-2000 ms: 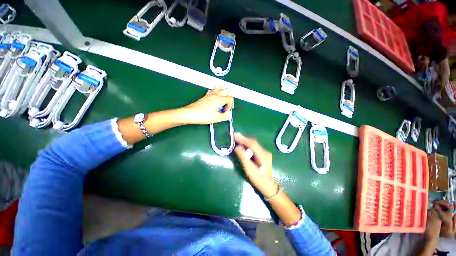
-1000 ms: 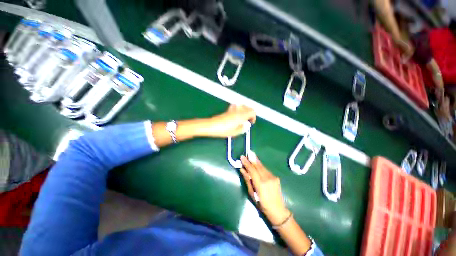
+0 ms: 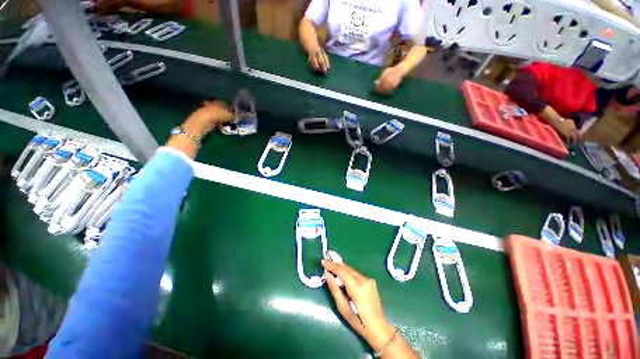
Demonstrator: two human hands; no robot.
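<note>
A white loop-shaped product with a blue label (image 3: 311, 228) lies flat in front of me, label end away from me. My right hand (image 3: 354, 291) is at its lower right side, with a thin dark pen-like tool (image 3: 356, 313) in the fingers. Fingertips touch or nearly touch the loop; I cannot tell which. My left hand (image 3: 212, 116), with a watch at the wrist, is stretched beyond the white strip. Its fingers are blurred at a greyish loop (image 3: 244, 112); whether they grip it is unclear.
An overlapping pile of loops (image 3: 74, 179) lies at left. Two loops (image 3: 407, 251) lie right of centre, before a coral compartment tray (image 3: 516, 280). More loops lie beyond the white strip (image 3: 281, 196). A grey post (image 3: 102, 84) rises near my left arm. People work opposite.
My left hand has let go of the loop in front and moved up and left across the strip. My right hand stays by that loop. The view has tilted up.
</note>
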